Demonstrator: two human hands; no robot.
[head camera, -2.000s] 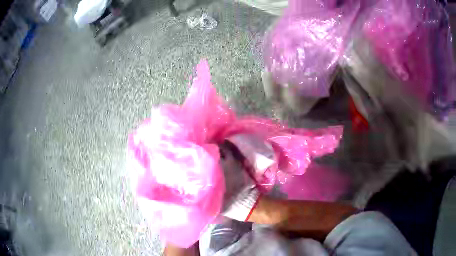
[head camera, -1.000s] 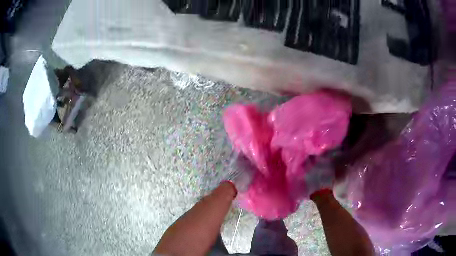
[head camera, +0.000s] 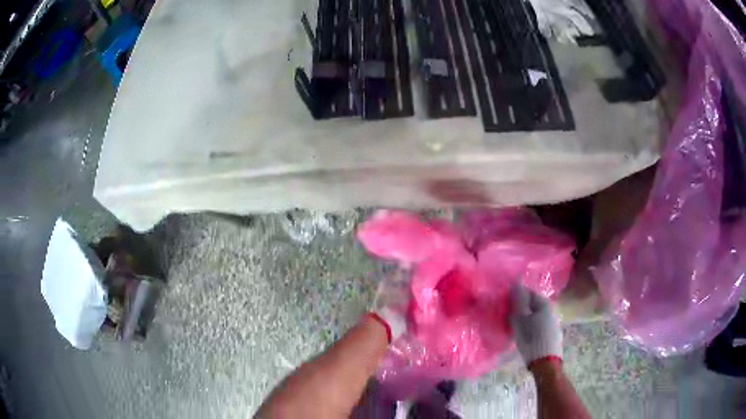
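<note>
A crumpled bright pink plastic bag (head camera: 458, 286) hangs between my hands, in front of the table's near edge; no black part shows inside it. My left hand (head camera: 394, 315), in a white glove with a red cuff, grips its left side; the fingers are partly hidden by the film. My right hand (head camera: 536, 323), gloved the same way, grips its right side. Long slotted black parts (head camera: 523, 65) lie in a row on the table, some with small labels near their ends.
The beige-covered table (head camera: 213, 139) spans the top. A large purplish pink bag (head camera: 679, 270) hangs at the right. A white box-like item (head camera: 74, 282) stands on the floor at left. Clear film (head camera: 315, 225) lies under the table edge. A blue stool (head camera: 121, 45) is at upper left.
The view has swung from the floor up to the table, showing more of the black parts. The pink bag stays between both hands and looks more spread out.
</note>
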